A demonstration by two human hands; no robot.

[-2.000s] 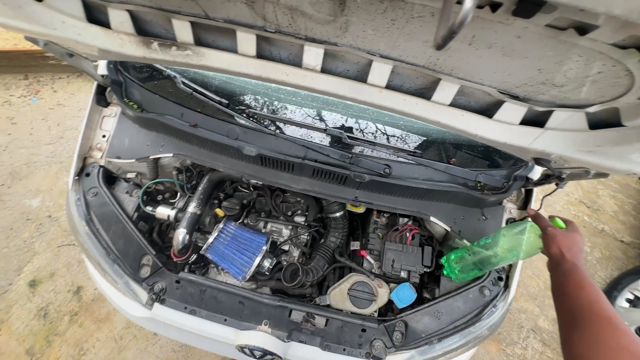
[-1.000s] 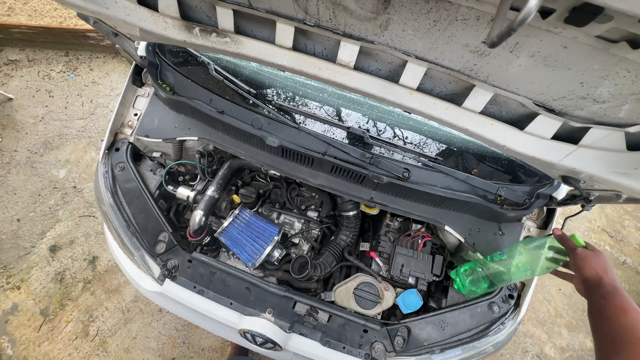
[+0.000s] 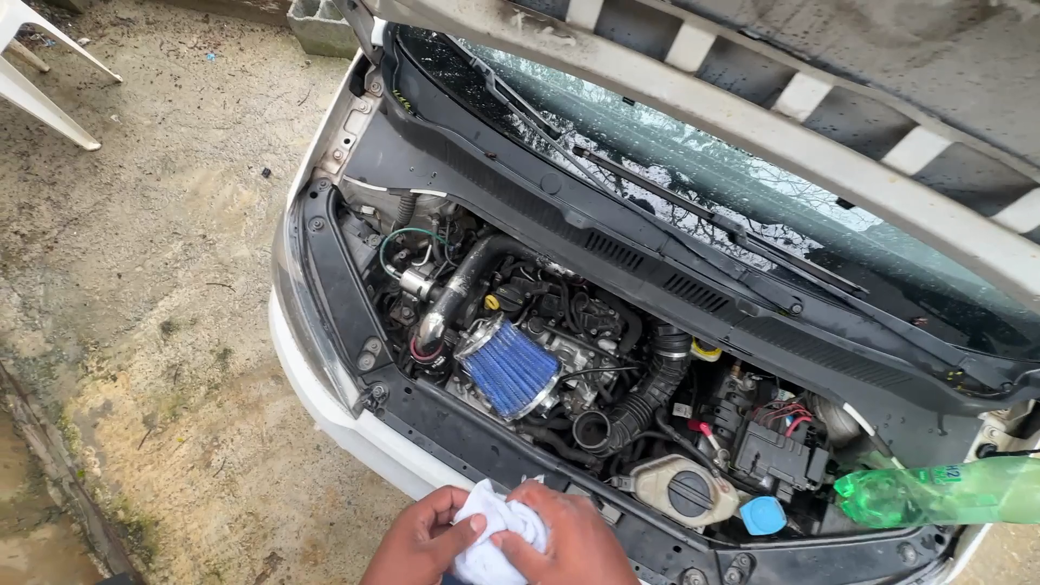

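Low in the head view, my left hand point(image 3: 431, 536) and my right hand point(image 3: 565, 532) grip a bunched white cloth point(image 3: 497, 536) between them. Just beyond them lies the engine bay of a white car. A blue cone air filter point(image 3: 509, 367) sits by a metal intake pipe point(image 3: 455, 296). Right of it are a ribbed black intake hose point(image 3: 650, 398) with an open end, a coolant reservoir point(image 3: 670, 487) with a black cap, a blue washer-fluid cap point(image 3: 762, 515) and a black fuse box point(image 3: 776, 455). A green plastic bottle point(image 3: 951, 491) lies on its side at the bay's right corner.
The raised hood point(image 3: 731, 122) spans the top right, above the wet windshield point(image 3: 691, 162). On the concrete ground point(image 3: 187, 284) at the left stand a white plastic chair point(image 3: 49, 81) and a concrete block point(image 3: 321, 24). The car's front edge point(image 3: 349, 439) runs close to my hands.
My right hand has let go of the green bottle, which it held at the right, and has moved to the bottom middle. Both hands now hold a white cloth. The view has shifted left and closer.
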